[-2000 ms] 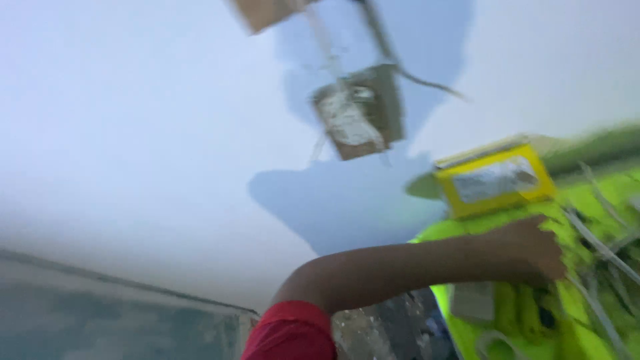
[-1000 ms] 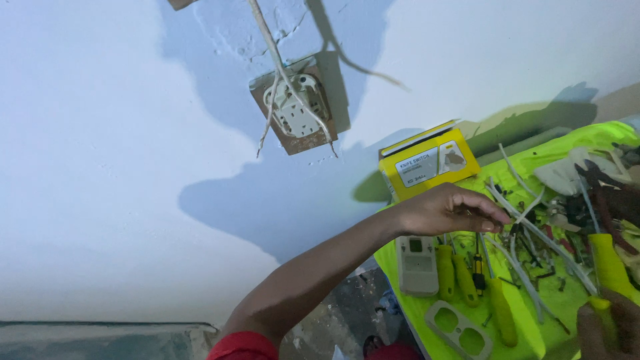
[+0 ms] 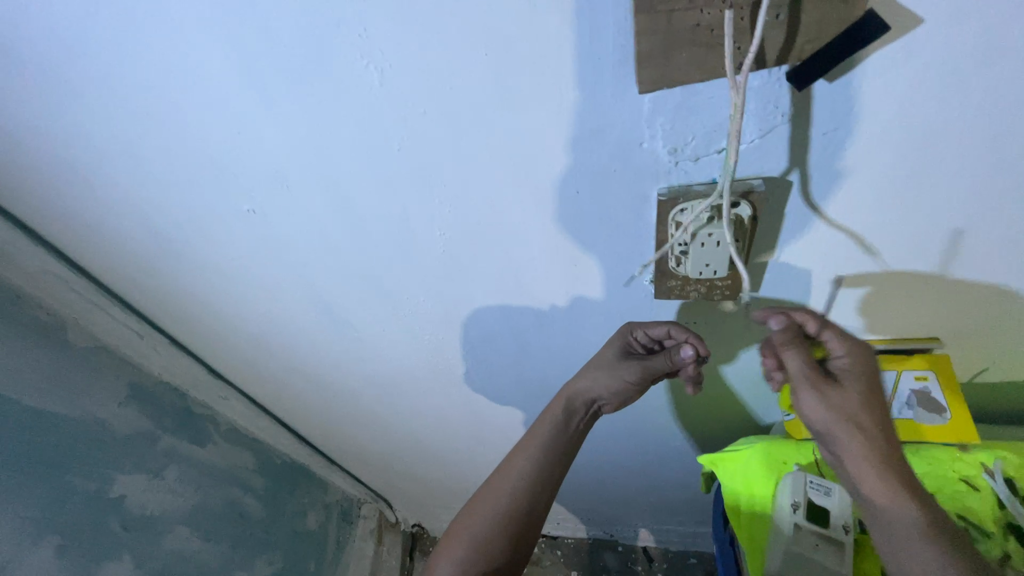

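My left hand (image 3: pixel 658 360) is raised below the wall outlet, its thumb and fingertips pinched together; whether something small is between them I cannot tell. My right hand (image 3: pixel 828 384) holds a yellow-handled screwdriver (image 3: pixel 818 350), its shaft pointing up past the fingers and most of its handle hidden. The right thumb and forefinger are close to the end of one branch of a white two-wire cable (image 3: pixel 734 136); contact is unclear. That cable hangs in front of a white outlet (image 3: pixel 708 246) on a brown mounting board (image 3: pixel 692 288). Its other branch ends at the lower left.
Above is a larger brown board (image 3: pixel 680 48) with a black strip (image 3: pixel 838 50) beside it. At the lower right, a bright yellow-green cloth (image 3: pixel 740 472) carries a white cover plate (image 3: pixel 812 520), wire pieces and a yellow box (image 3: pixel 956 400). Teal wall (image 3: pixel 160 480) lies lower left.
My left hand has moved from above the tools and wires on the cloth to below the outlet. My right hand has come up from the lower right with the screwdriver. The view has shifted.
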